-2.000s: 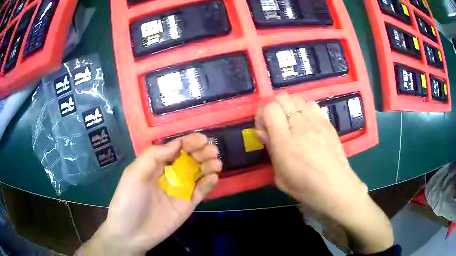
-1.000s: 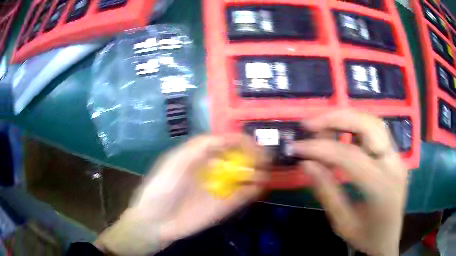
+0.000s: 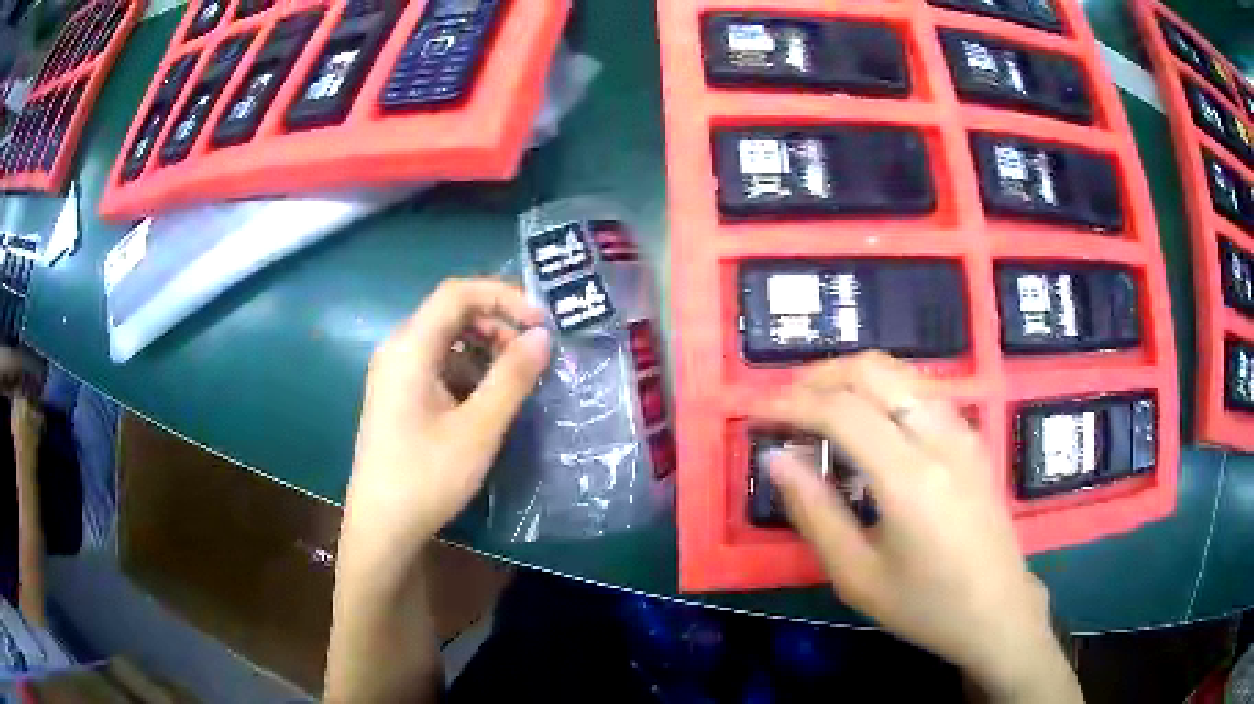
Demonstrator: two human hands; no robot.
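Observation:
A red-orange foam tray holds black phones, back up, in two rows. My right hand is over the phone in the near left pocket, with thumb and fingers apart; nothing shows in it, and it hides much of that phone. My left hand is left of the tray, thumb and fingers curled, tips at the left edge of the clear sticker sheet. Whether they grip the sheet cannot be told. The sheet has black logo stickers and reddish-looking squares along its right side, beside the tray.
Another phone tray at upper left has a keypad phone face up in its corner pocket. A whitish wrapped bundle lies under it. More trays stand at far left and right. A person's arm shows at far left.
The yellow bundle is gone from my left hand, which is now at the sticker sheet. The sheet lies closer to the tray. My right hand stays over the near left phone. The view has shifted left.

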